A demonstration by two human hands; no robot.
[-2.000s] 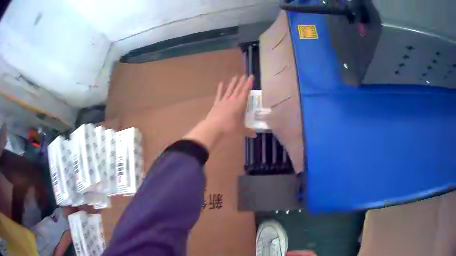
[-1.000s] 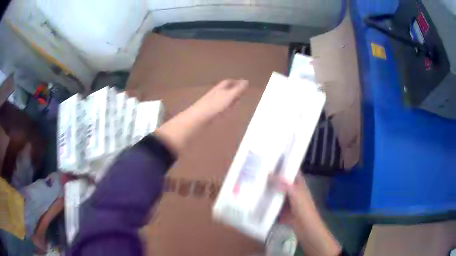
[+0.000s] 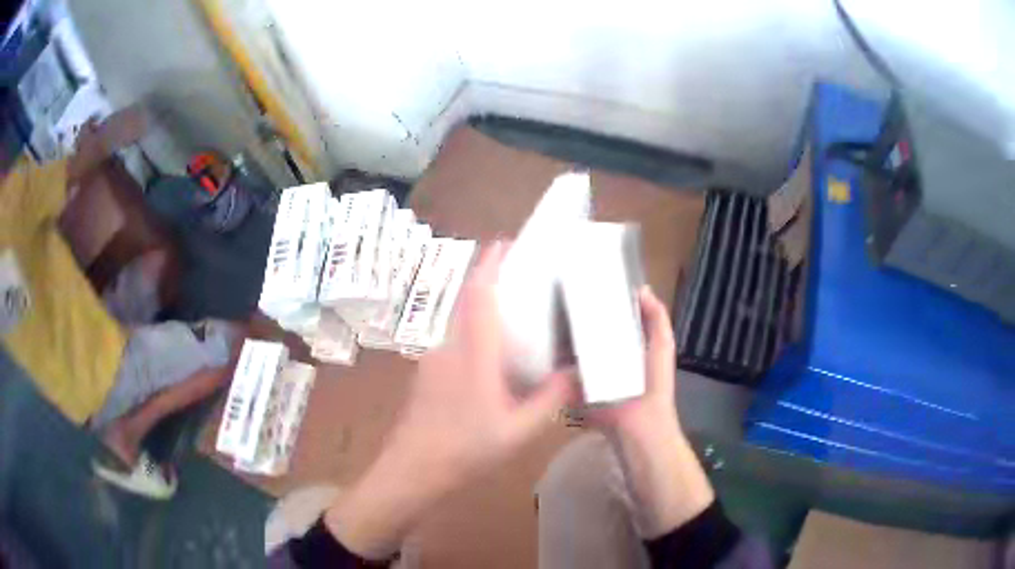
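Note:
My left hand (image 3: 462, 383) grips a white toothbrush box (image 3: 540, 278), held tilted above the cardboard sheet (image 3: 362, 417). My right hand (image 3: 654, 411) holds a second white toothbrush box (image 3: 604, 311) beside it, fingers along its right side and under its lower end. The two boxes meet or nearly meet at the top; both are blurred and show no readable print. Stacks of white toothbrush boxes (image 3: 362, 250) stand at the left of the cardboard, printed sides showing. A smaller pile (image 3: 254, 402) lies nearer to me.
The roller outfeed (image 3: 735, 289) with black bars is at the right, beside the blue shrink tunnel (image 3: 879, 356). A person in a yellow top (image 3: 56, 289) sits at the left near an orange-red tool (image 3: 208, 172). A white wall is behind. Brown cardboard (image 3: 879, 545) lies at lower right.
My left hand has come over and taken hold of a box. My right hand has brought its box toward the middle. The box on the rollers is gone from there. The view has swung left.

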